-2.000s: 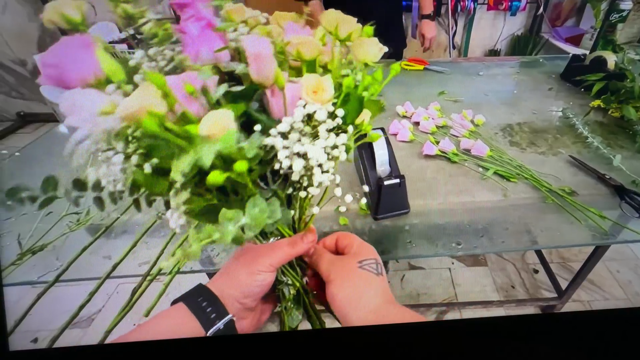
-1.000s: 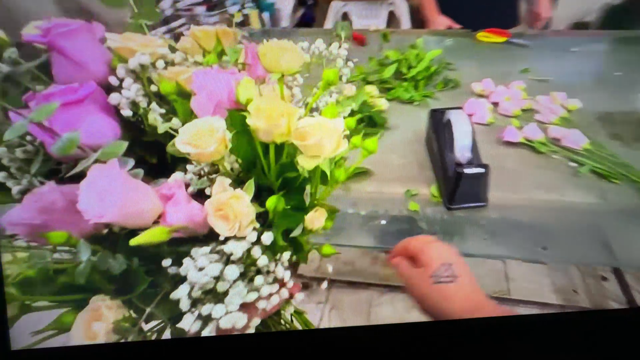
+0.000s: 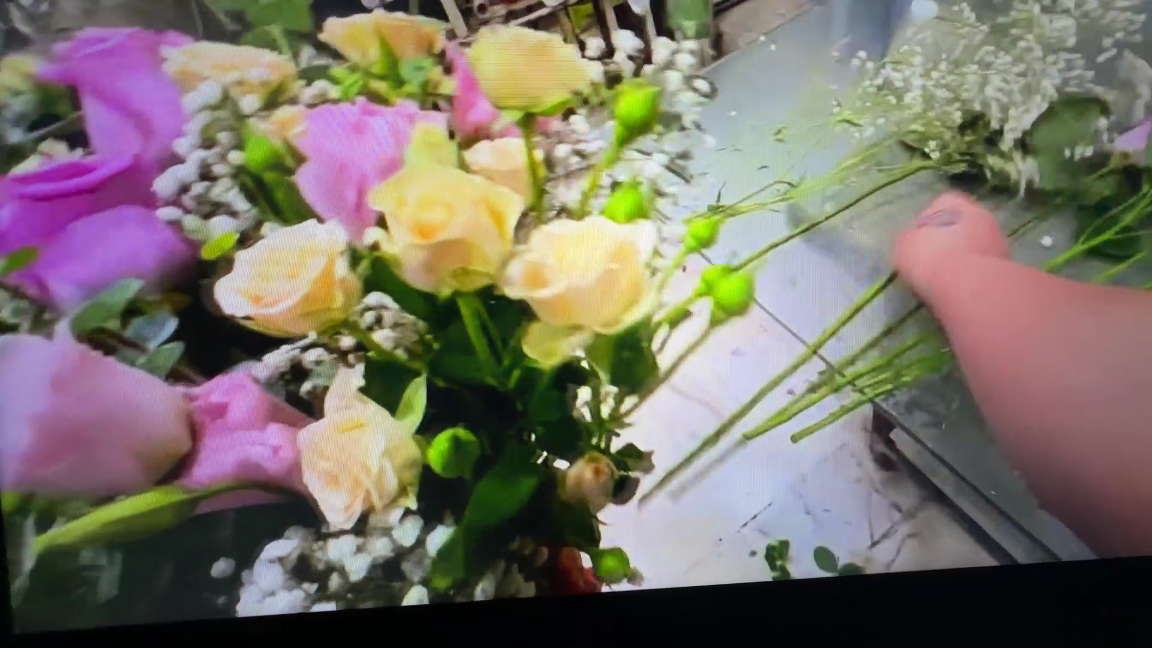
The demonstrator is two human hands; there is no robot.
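Observation:
A bouquet of cream roses (image 3: 585, 274), pink and purple blooms (image 3: 108, 207), green buds and white baby's breath (image 3: 297, 562) fills the left and middle of the view. My left hand is hidden; a small reddish patch shows low under the bouquet, too unclear to name. At the right, my right hand (image 3: 954, 234) reaches over long green stems (image 3: 801, 360) that jut past the table edge. Its fingers are blurred and partly turned away, so whether it grips a stem cannot be told. Beyond it lies a bunch of baby's breath (image 3: 981, 81).
The grey table (image 3: 765, 99) runs from the top middle to the lower right, its metal edge (image 3: 972, 486) near my right forearm. Below is a pale floor (image 3: 720, 513) with leaf scraps (image 3: 823, 560). More green stems and leaves lie at the far right.
My right hand has left the bouquet's stems, where both hands were two seconds ago, and is now over loose stems on the table. The view has swung strongly; the tape dispenser is out of sight.

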